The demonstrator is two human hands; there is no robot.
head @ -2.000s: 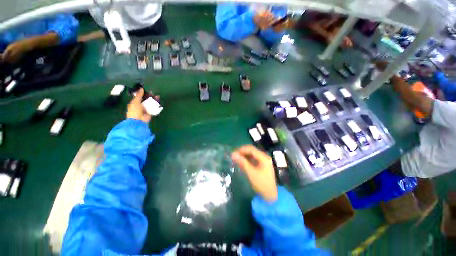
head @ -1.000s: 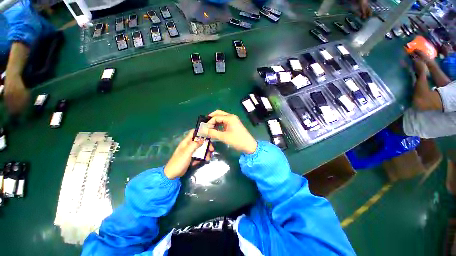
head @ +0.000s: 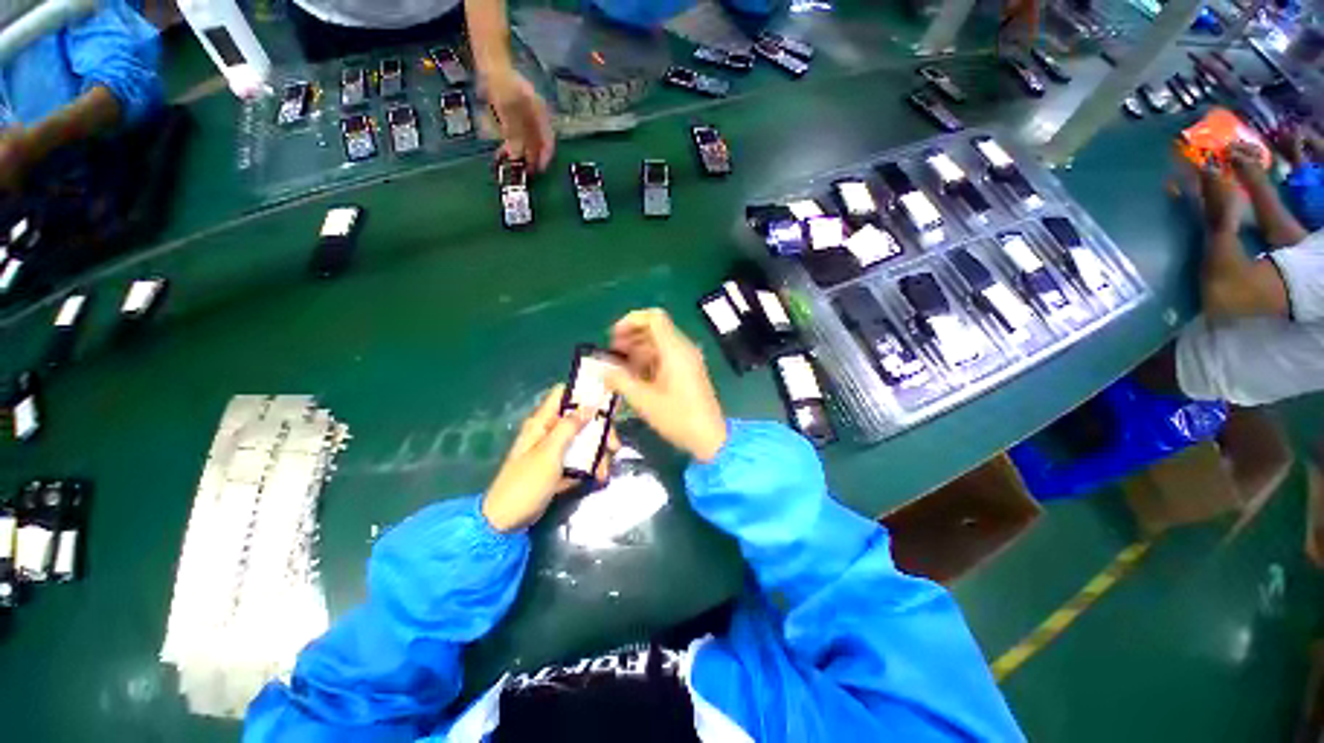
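Observation:
My left hand [head: 537, 462] holds a black mobile phone [head: 587, 412] upright in front of me, with white rectangles on its facing side. My right hand [head: 665, 380] is at the phone's upper right edge, fingers bent and fingertips close together; whether they pinch the phone or a small piece is too blurred to tell. A shiny pale sheet [head: 617, 511] lies on the green bench just below the hands, partly covered by my left hand. A thick cream-white stack of label sheets [head: 250, 552] lies to the left.
A clear blister tray [head: 929, 404] with phones is at the right, loose phones [head: 800, 389] beside it. More phones lie at left. Ahead, another person's hand [head: 519, 116] touches a keypad phone [head: 516, 196] in a row. A person at right holds something orange [head: 1223, 138].
Two seconds ago my left hand was out ahead at left with a phone; it is now in front of me. Since one second ago another person's hand has reached in and a phone stands there.

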